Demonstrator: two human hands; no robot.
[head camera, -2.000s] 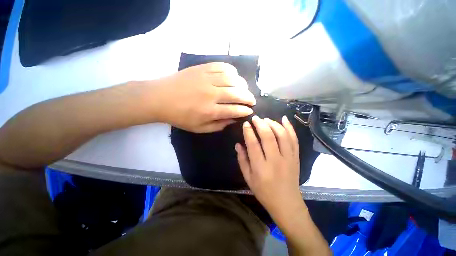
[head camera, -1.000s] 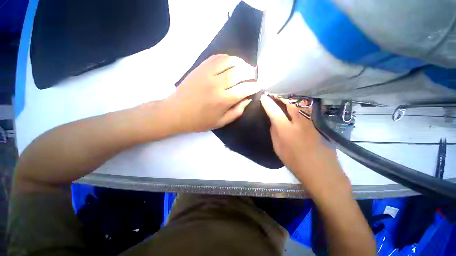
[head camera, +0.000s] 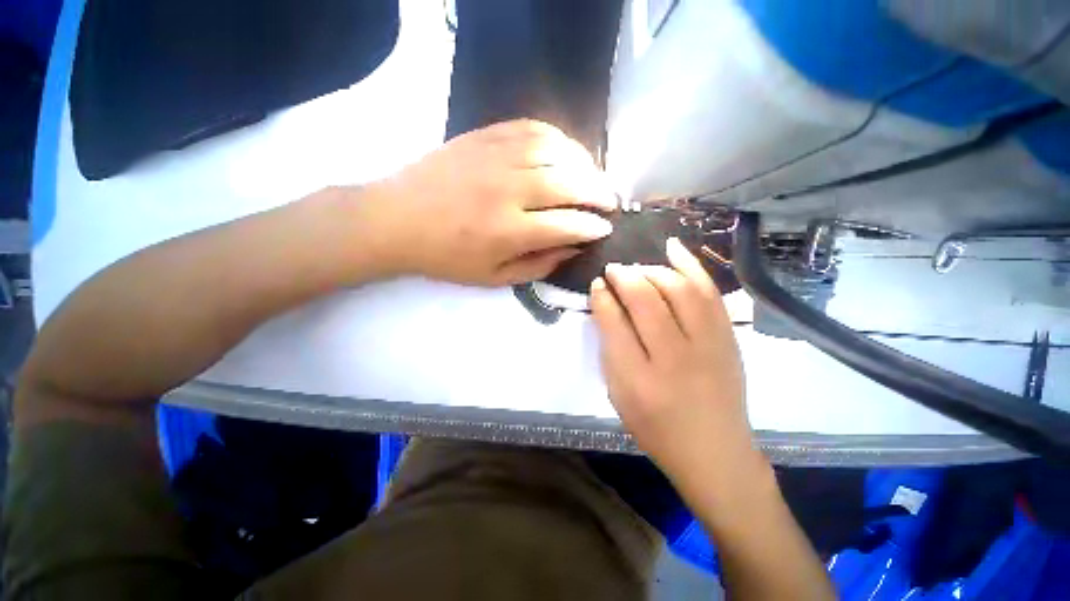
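A black fabric panel lies under the edge of the white sewing machine head, mostly behind my left hand, with its near edge showing between my hands. My left hand presses flat on the panel, fingertips beside the needle area. My right hand rests its fingertips on the panel's near edge, to the right of my left fingertips. The needle itself cannot be made out. A small dark curved piece shows just below my left hand; what it is, I cannot tell.
Another black panel lies at the far left of the white table. A thick black tube curves across the right side. Dark tweezers lie at the right. Blue bins with black pieces are below the table edge.
The panel has turned and moved away from me, so it now extends straight back beyond my left hand. My right hand has shifted slightly down, away from the needle area.
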